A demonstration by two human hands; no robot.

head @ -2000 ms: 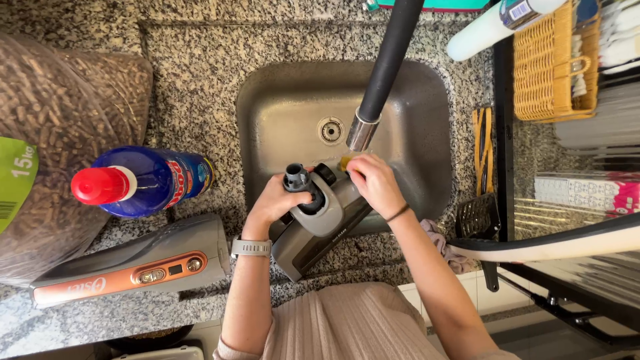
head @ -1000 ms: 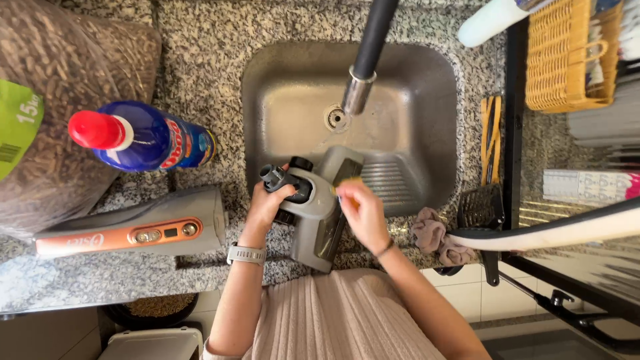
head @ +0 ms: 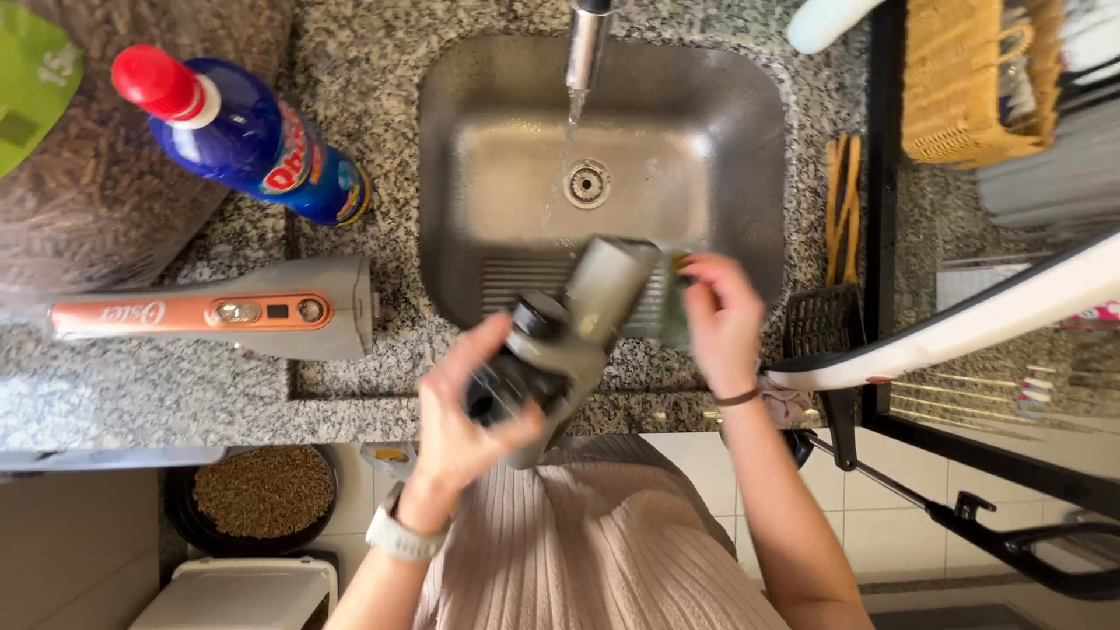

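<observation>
My left hand (head: 464, 411) grips the black joint of a grey vacuum cleaner floor head (head: 595, 297), which tilts over the near edge of the stainless steel sink (head: 472, 175). Just right of the head, my right hand (head: 722, 315) pinches a thin greenish sponge or cloth (head: 674, 306), blurred by motion. Water runs from the faucet spout (head: 588, 48) into the basin, left of the drain (head: 586, 183). On the counter at left lies a grey and orange Oster handheld vacuum body (head: 289, 311).
A blue bottle with a red cap (head: 245, 136) and a bag of pellets (head: 105, 192) occupy the left counter. Wooden tongs (head: 842, 210), a black slotted utensil (head: 822, 324) and a wicker basket (head: 954, 87) are at right. A pellet-filled pan (head: 262, 490) sits below the counter.
Water now runs from the faucet, with none visible earlier. The floor head has turned in my left hand, its joint now toward the lower left. My right hand has moved off the head.
</observation>
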